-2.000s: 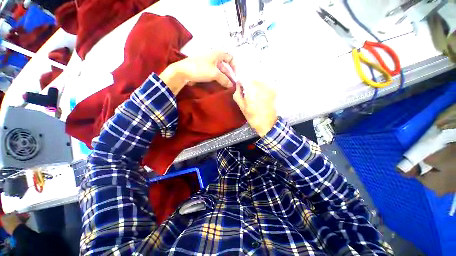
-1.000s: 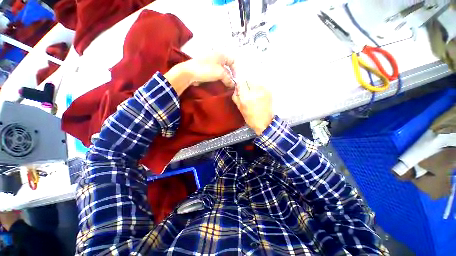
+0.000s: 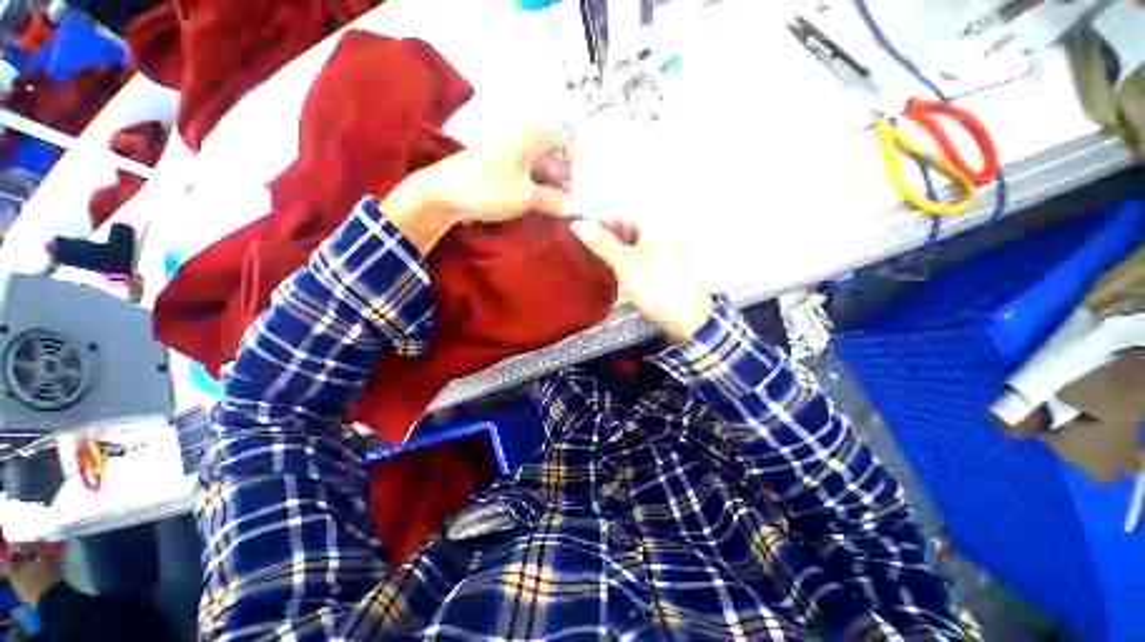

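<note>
A rust-red garment piece (image 3: 502, 289) lies on the white table and hangs over its front edge. My left hand (image 3: 483, 182) is over its upper edge, fingers curled, and appears to grip the cloth there. My right hand (image 3: 659, 276) is at the cloth's right end, thumb and fingers bent, its fingertips just short of my left hand's. Glare hides whether they pinch anything. The shiny presser foot area of the sewing machine (image 3: 640, 94) is just beyond the hands.
Scissors with yellow and red handles (image 3: 929, 163) lie on the right by a dark cord. More red cloth (image 3: 239, 57) is upper left. A grey housing with a round vent (image 3: 63, 357) is far left. A large blue basket (image 3: 954, 414) stands lower right.
My hands have moved slightly apart at the fingertips. My left hand has shifted a little left and my right hand slightly right and down. The red cloth lies nearly as before.
</note>
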